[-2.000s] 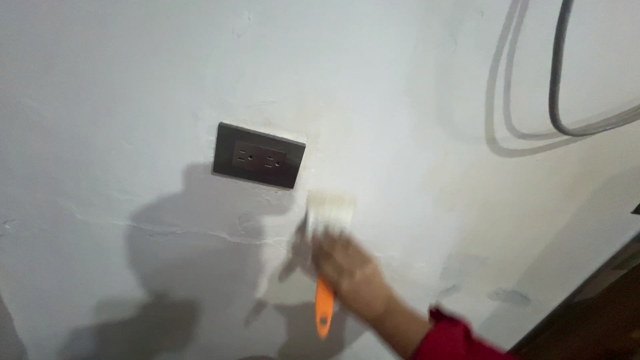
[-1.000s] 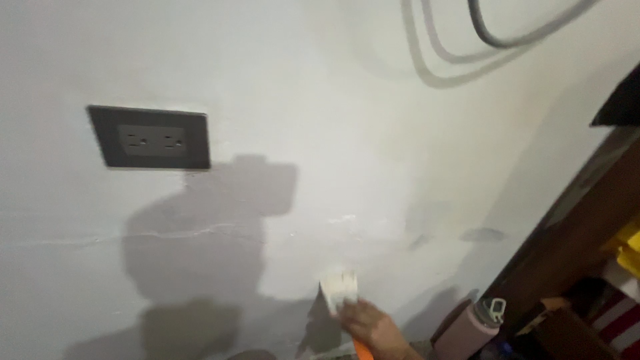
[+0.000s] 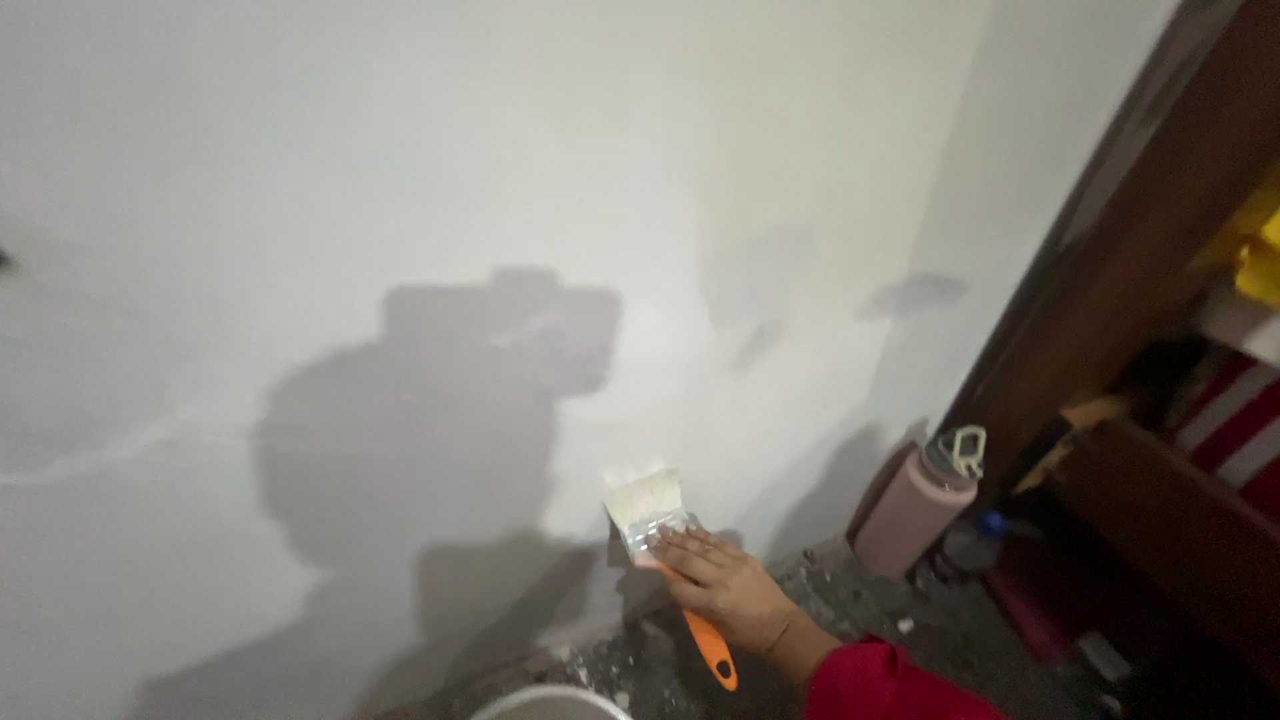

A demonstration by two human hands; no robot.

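Note:
My right hand (image 3: 725,585), in a red sleeve, grips a flat paintbrush (image 3: 708,640) with an orange handle and a metal ferrule. The pale bristles point up and rest against the white wall (image 3: 640,220), low down near the floor. Fresh, shiny paint seems to show around the bristle tips. Below the brush, at the bottom edge, shows the white rim of a bucket (image 3: 550,703); its contents are out of sight. My left hand is not in view.
A pink bottle (image 3: 905,515) with a loop on its lid stands on the paint-spotted floor (image 3: 835,590) against the wall. Dark wooden furniture (image 3: 1110,200) runs along the right, with a yellow item (image 3: 1260,260) and striped cloth (image 3: 1235,415) there. Shadows fall across the wall.
The brush in my right hand has moved down the wall from near the electrical outlet. The view has shifted down and right, bringing the bucket rim into sight.

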